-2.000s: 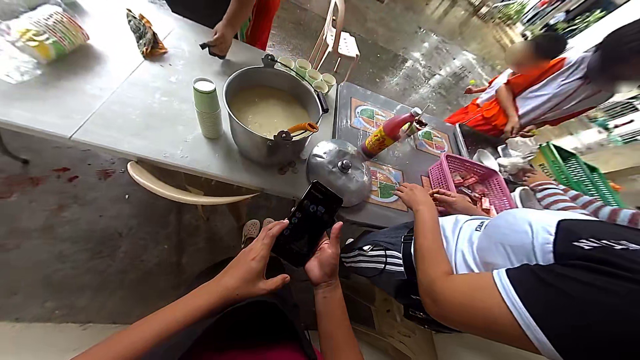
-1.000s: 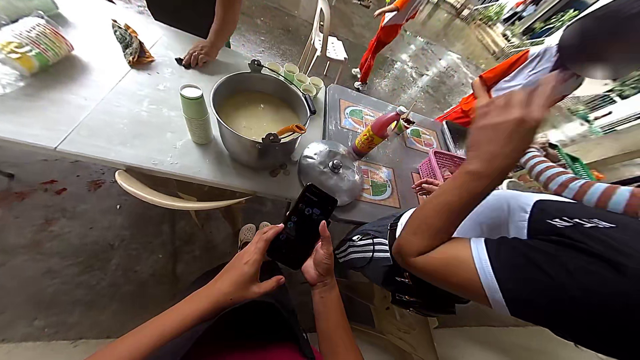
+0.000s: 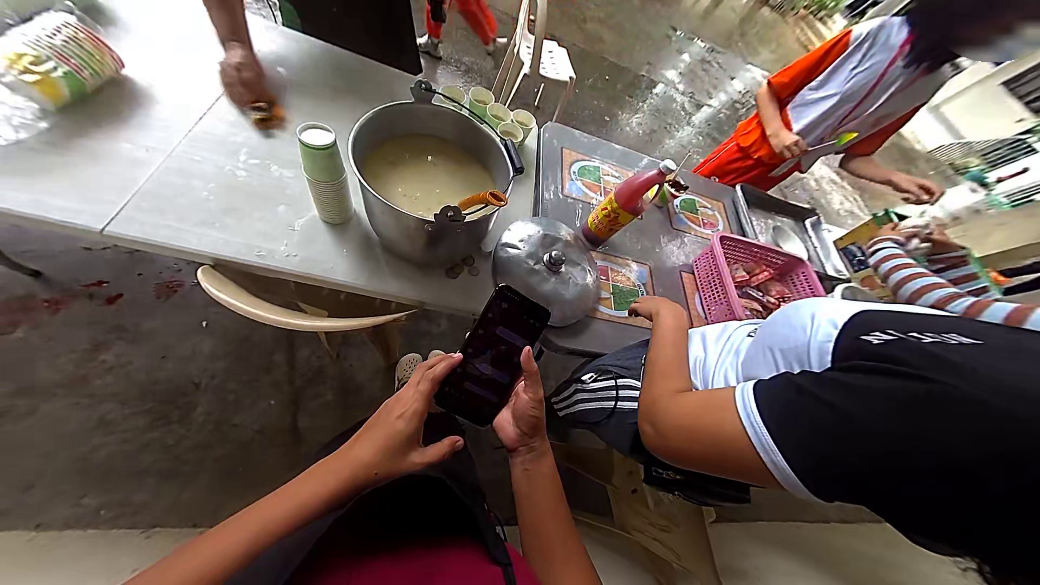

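Note:
A black smartphone with a dim screen is held above my lap, near the table's edge. My right hand grips its lower right side, thumb along the edge. My left hand touches the left side with its fingers, thumb apart from the phone. Just beyond the phone lies a dented metal lid with a knob. Behind it stands a large metal pot of pale liquid, with an orange handle sticking out over the rim. A stack of green paper cups stands left of the pot.
Several filled cups stand behind the pot. Right are a red sauce bottle, a pink basket of packets and metal trays. A person in a black and white shirt sits close at my right. A chair back touches the table's near side.
The co-worker's hand across the table has moved left and now holds the patterned cloth. The seated person's raised hand has come down to the table. My hands still hold the phone.

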